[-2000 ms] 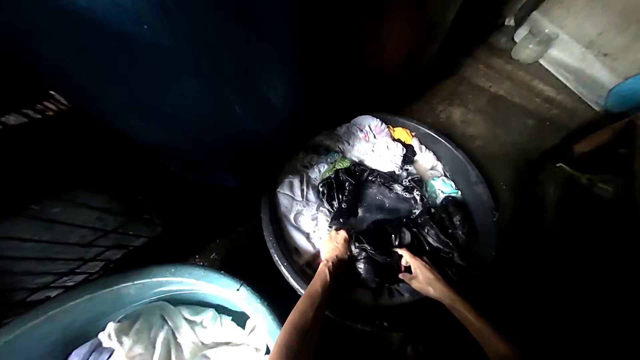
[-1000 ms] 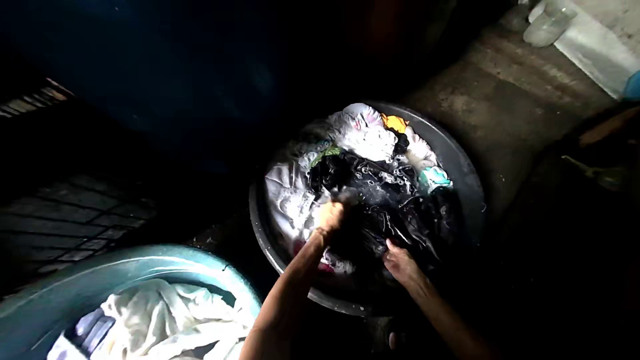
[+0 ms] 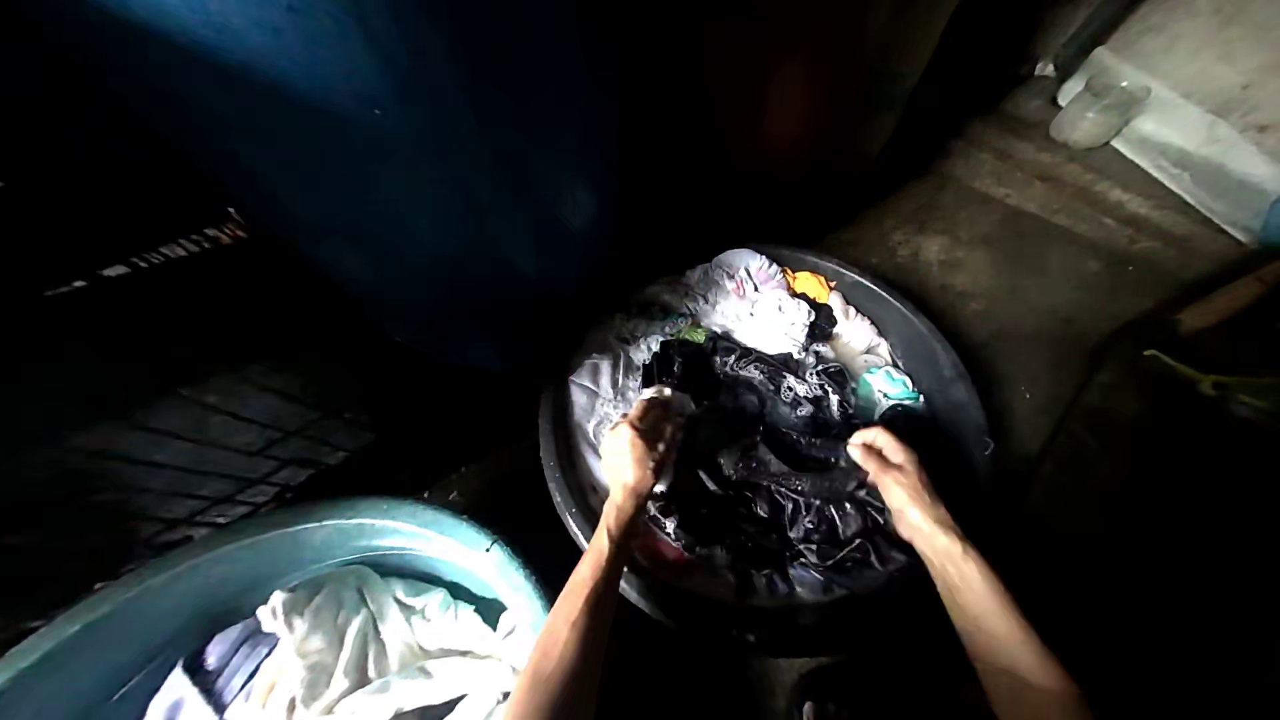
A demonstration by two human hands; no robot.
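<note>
A round dark plastic basin (image 3: 935, 345) holds wet clothes with suds on them. My left hand (image 3: 638, 450) is closed on black cloth at the left part of the basin, its fingers partly in shadow. Over the right part, my right hand (image 3: 888, 465) grips the edge of the same black garment (image 3: 790, 470), which spreads between both hands. White laundry (image 3: 765, 315), an orange cloth (image 3: 808, 286) and a teal and white cloth (image 3: 887, 388) lie along the far side. Pale grey fabric (image 3: 600, 390) lies at the left.
A teal tub (image 3: 400, 515) with white cloths (image 3: 360, 630) stands at the lower left, close to my left forearm. Behind the basin is a large dark blue surface (image 3: 480, 200). A clear container (image 3: 1100, 110) lies at the upper right. Dark metal bars (image 3: 230, 440) are at the left.
The black cloth, bunched two seconds ago, is now spread wider between my hands. My hands have moved farther apart, and the right one is higher in the basin.
</note>
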